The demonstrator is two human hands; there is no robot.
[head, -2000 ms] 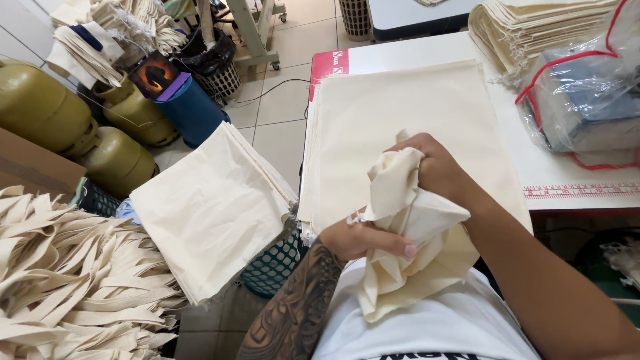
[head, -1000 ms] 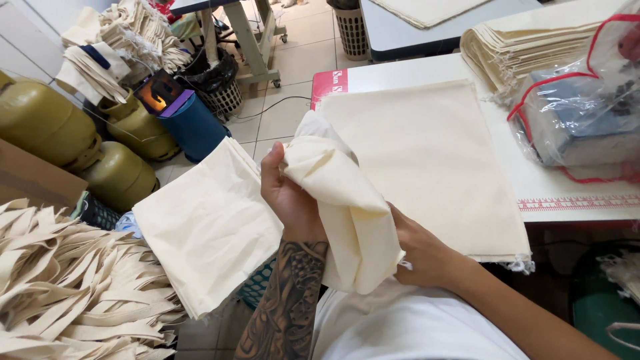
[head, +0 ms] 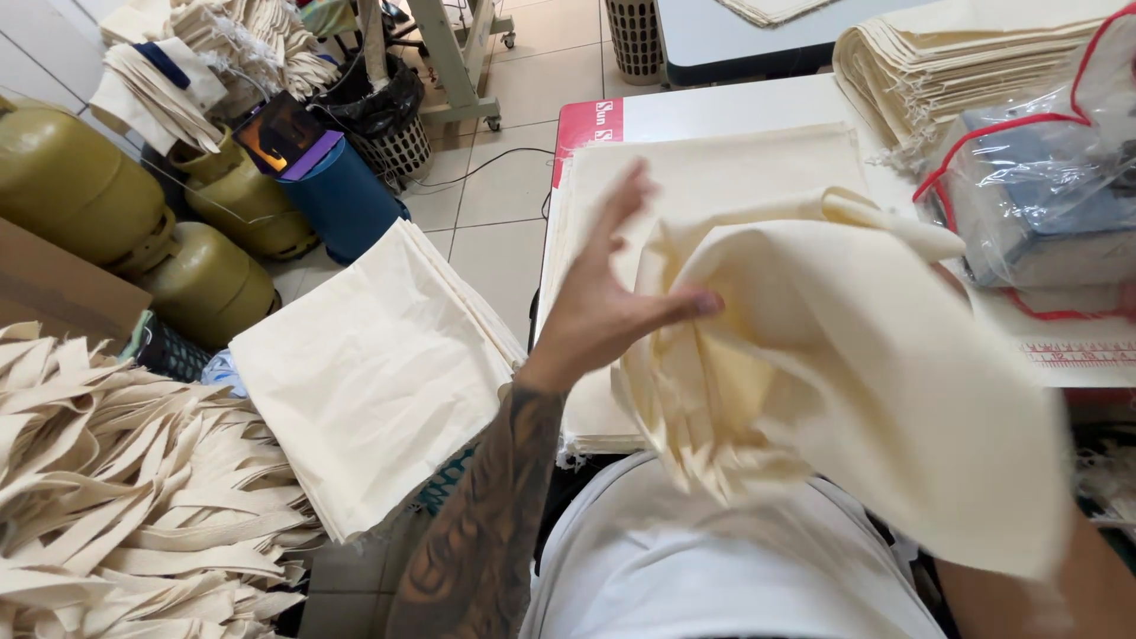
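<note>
A cream fabric bag or panel (head: 852, 355), partly blurred, hangs spread out in front of my body. My left hand (head: 612, 284) is at its left edge with fingers apart and the thumb over or against the cloth; it grips nothing. The cloth hides nearly all of my right hand (head: 954, 282), of which only a sliver shows at the fabric's upper right, so its grip cannot be seen. Beneath and behind the cloth, a stack of flat cream fabric pieces (head: 737, 169) lies on the white table. Left of my left forearm is another stack of cream fabric (head: 382, 382).
Cream fabric strips (head: 133, 497) are heaped at lower left, near olive gas cylinders (head: 80, 186) and a blue bin (head: 346, 200). On the white table (head: 657, 115) are folded fabric (head: 958, 71), a plastic-wrapped object (head: 1047, 195) and a printed measuring scale (head: 1074, 355).
The bunched cloth has opened out into a wide, loose shape and moved right. My left hand, around the cloth one second ago, now has its fingers spread.
</note>
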